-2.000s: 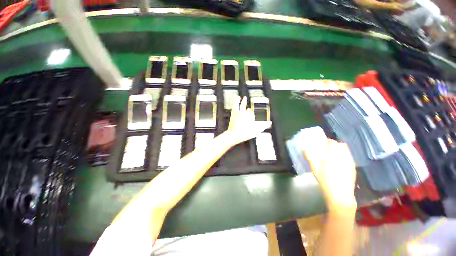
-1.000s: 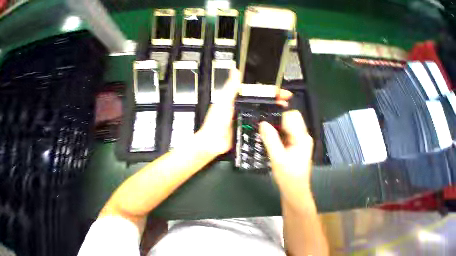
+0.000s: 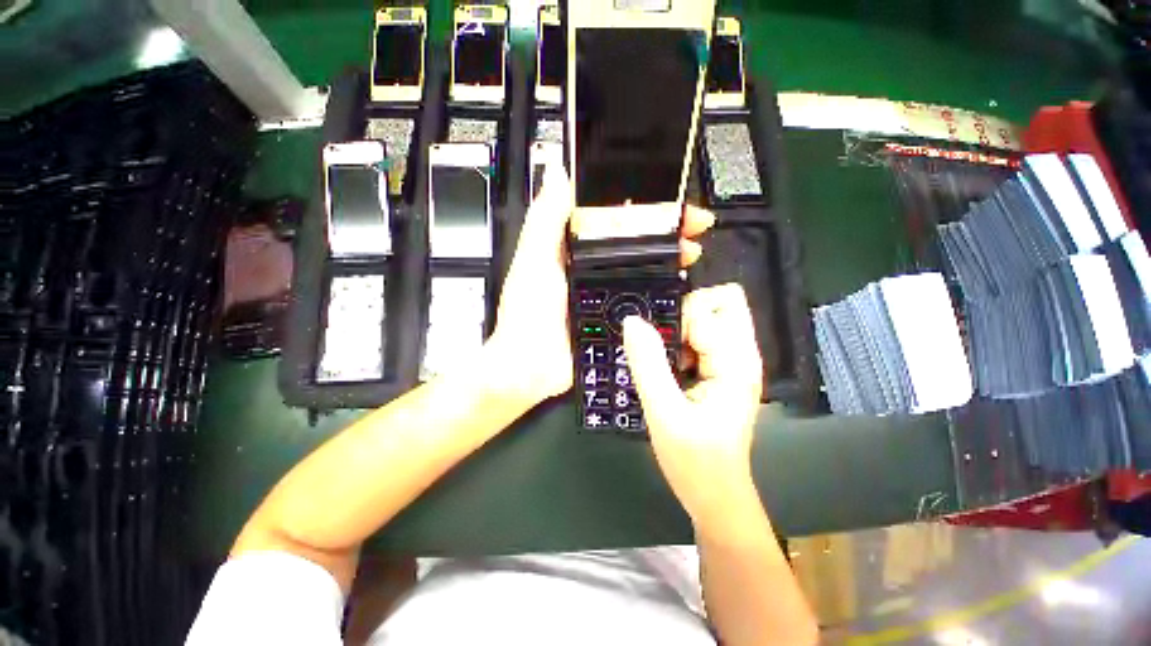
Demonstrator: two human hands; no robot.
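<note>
An opened flip phone [image 3: 631, 120] is held up in front of me, its gold-rimmed dark screen half at the top. A black keypad [image 3: 611, 385] with white digits and green and red call keys lies in its lower half. My left hand [image 3: 537, 297] holds the phone from its left side, with fingertips showing at the right of the hinge. My right hand [image 3: 701, 391] has its thumb on the upper keys, fingers curled at the phone's right edge. Behind, the foam phone tray [image 3: 773, 303] holds several opened phones with silvery keypad boards [image 3: 351, 328].
Glossy black trays [image 3: 95, 353] are stacked at left. Blue-grey piles with white tops [image 3: 928, 341] stand at right, with a red bin [image 3: 1067, 133] behind. A pale post [image 3: 246, 63] and white rail [image 3: 884, 117] border the green conveyor [image 3: 833, 51].
The right hand left the blue-grey piles and came to the phone. The left hand lifted the phone from the tray towards me. The keypad now lies straighter in the lower half.
</note>
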